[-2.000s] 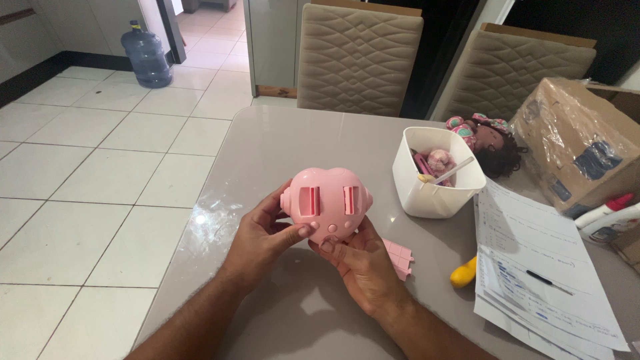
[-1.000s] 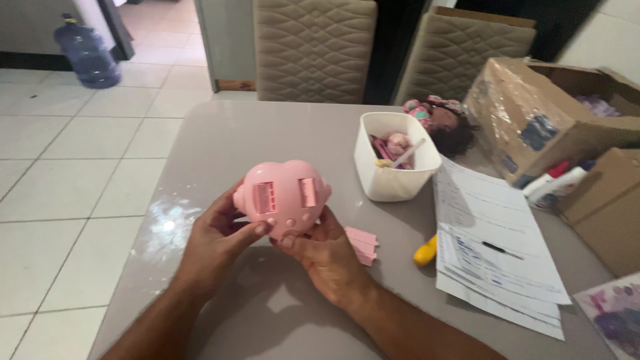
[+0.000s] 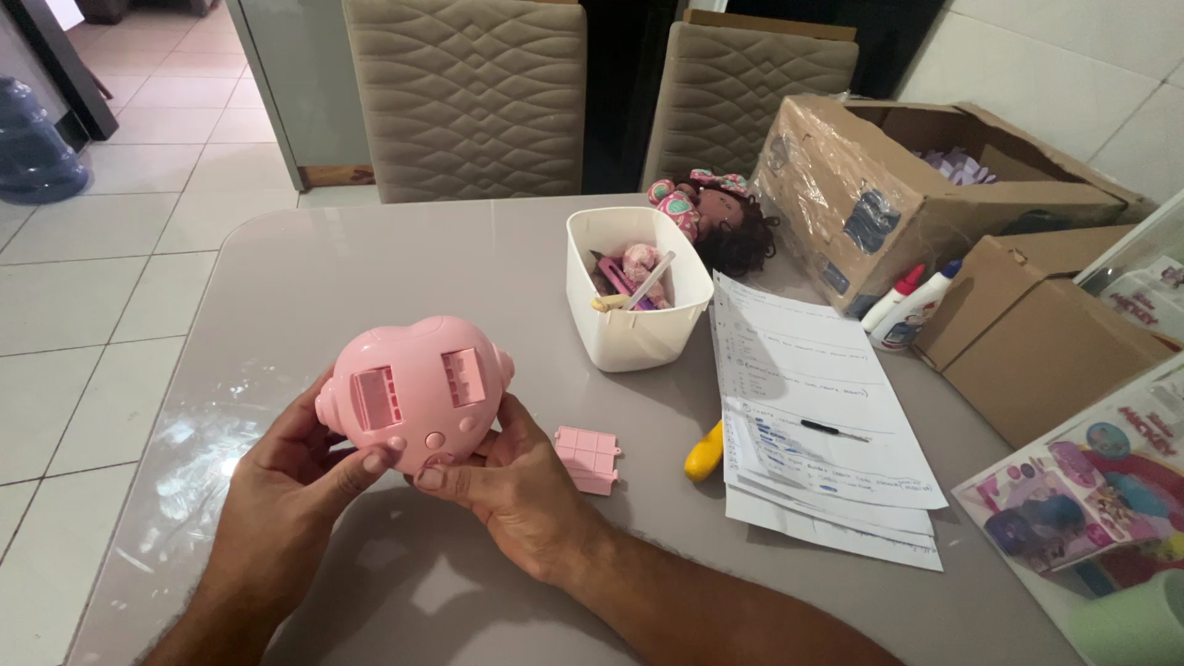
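Observation:
A pink heart-shaped plastic toy [image 3: 416, 393] with two rectangular openings, round buttons and side knobs is held above the table. My left hand [image 3: 296, 481] grips its left side, the thumb at its lower edge. From below and the right, my right hand [image 3: 513, 490] holds it, thumb near the buttons. A flat pink plastic piece with a grid pattern [image 3: 587, 458] lies on the table just right of my right hand.
A white plastic container [image 3: 638, 338] holds small items. Beyond it lie a cloth doll [image 3: 717, 213] and cardboard boxes [image 3: 860, 203]. Handwritten papers [image 3: 814, 370] bear a pen [image 3: 832, 430], beside a yellow object [image 3: 705, 453]. Glue bottles [image 3: 911, 305] and packaged toys [image 3: 1082, 499] stand right; chairs [image 3: 467, 102] stand behind.
Red-edged strips seen in the toy's openings two seconds ago no longer show; the openings now show pink ribbed interiors. Both hands still hold the toy. The view has shifted.

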